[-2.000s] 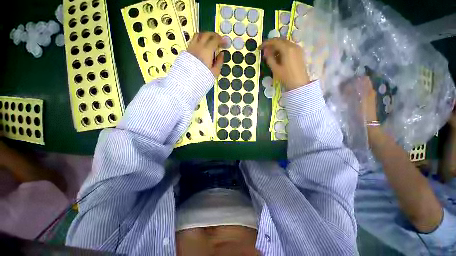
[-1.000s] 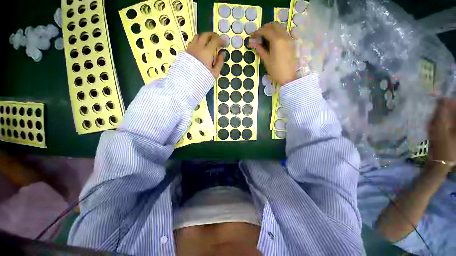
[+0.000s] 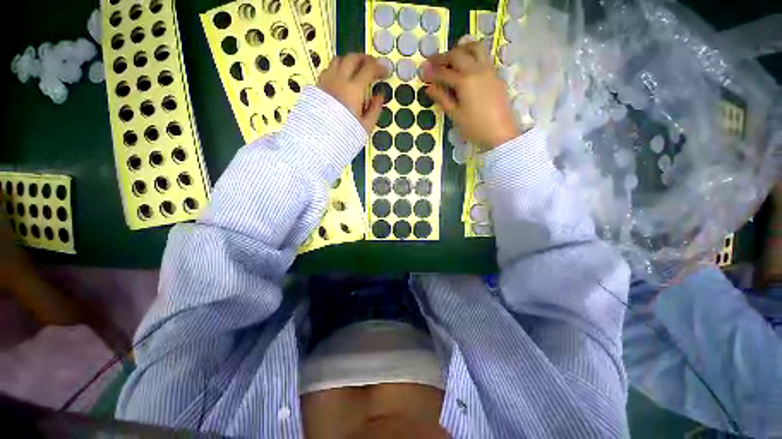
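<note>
The die-cut adhesive sheet (image 3: 406, 153) lies flat in front of me, with three columns of circles. Pale discs (image 3: 407, 43) cover its top rows; the lower circles are dark. My left hand (image 3: 352, 86) rests on its left edge near the third row, fingers curled; whether it holds anything cannot be seen. My right hand (image 3: 470, 88) is over the right column at the third row, fingertips together on a pale disc at that circle. The fingers partly hide the disc.
Unworked sheets (image 3: 153, 111) and more overlapping sheets (image 3: 261, 64) lie at left, with a disc pile (image 3: 57, 67) beyond. Filled sheets (image 3: 481, 201) and a crinkled clear bag (image 3: 677, 111) are at right. Coworkers' pink and light-blue sleeves (image 3: 694, 343) show on both sides.
My right hand has moved left from the sheet's right edge onto the third row, where a pale disc now shows at the right-column circle. The coworker's hand at right has left the bag area.
</note>
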